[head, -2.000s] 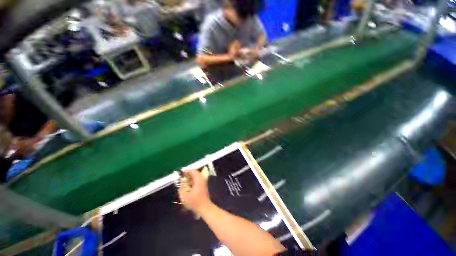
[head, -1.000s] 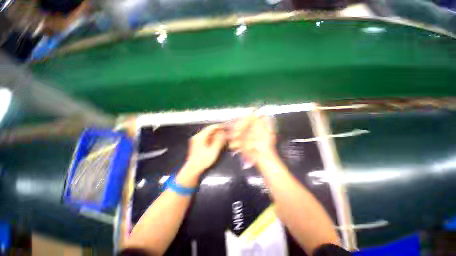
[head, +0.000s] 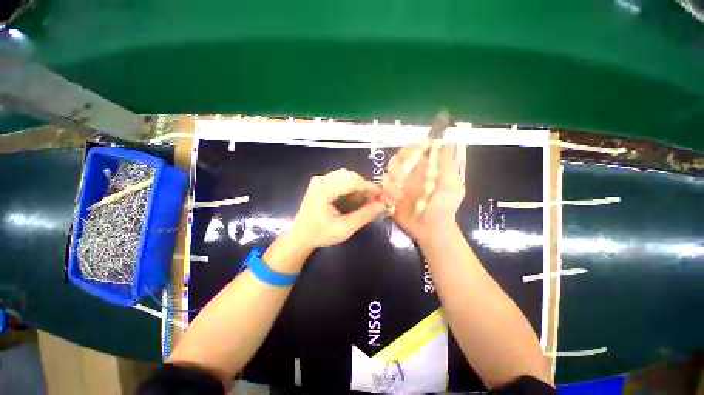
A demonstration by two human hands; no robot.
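Note:
My right hand (head: 428,189) is palm up above the black printed mat (head: 494,308). It holds the cutters (head: 438,127), whose dark pointed jaws stick out past the fingers toward the belt. Their cream handles lie along the palm and are partly hidden by the fingers. My left hand (head: 332,210), below a blue wristband (head: 270,270), has its thumb and fingertips pinched together and meeting the fingers of my right hand. A tiny reddish spot shows at the fingertips; I cannot tell whether they grip anything.
A blue bin (head: 166,231) of thin silvery metal pieces, with a pale stick (head: 120,194) across them, stands left of the mat. The green belt (head: 347,69) runs beyond the mat. A grey metal post (head: 69,92) is at upper left. Tape strips (head: 571,203) cross the mat's right edge.
The view has tilted down and steadied; the person seen across the belt has left the picture. My left hand has come in beside my right. The cutters' dark tip now shows clearly.

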